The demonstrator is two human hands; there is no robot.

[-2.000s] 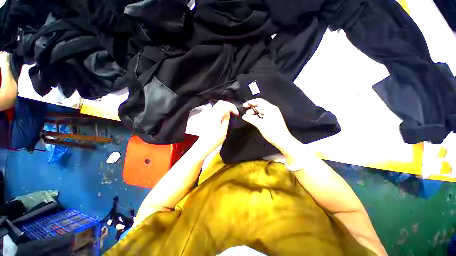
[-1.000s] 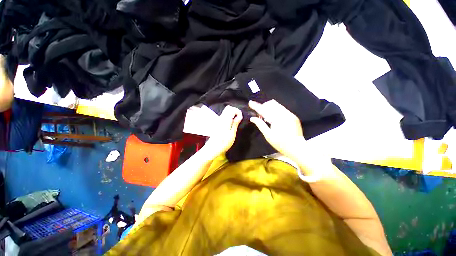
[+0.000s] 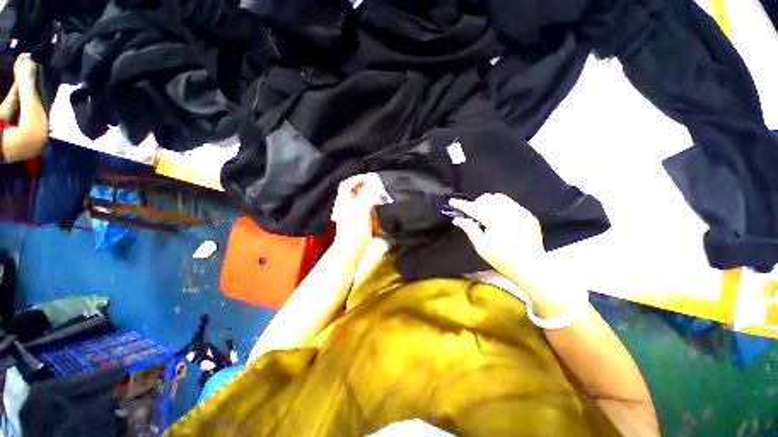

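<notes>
A black garment (image 3: 503, 179) lies heaped at the near table edge, with a small white label (image 3: 455, 153) facing up and a greyer flat panel (image 3: 290, 162) at its left. My left hand (image 3: 358, 203) pinches the garment's edge near the middle. My right hand (image 3: 503, 235) is just to the right of it over the cloth, with fingers closed around small dark snips (image 3: 449, 212), points toward the left hand. The cloth between the hands is dark and its details are hard to make out.
More black garments (image 3: 153, 77) heap across the far and left table. A garment leg lies at right on the white table (image 3: 623, 154). A red stool (image 3: 260, 263) stands below the left table edge, a blue crate (image 3: 107, 363) at lower left. Another person's arm (image 3: 30, 115) shows at far left.
My hands have moved apart, the right one rightward and lower. The white piece beside my left hand no longer shows. The other person's arm has come further into view.
</notes>
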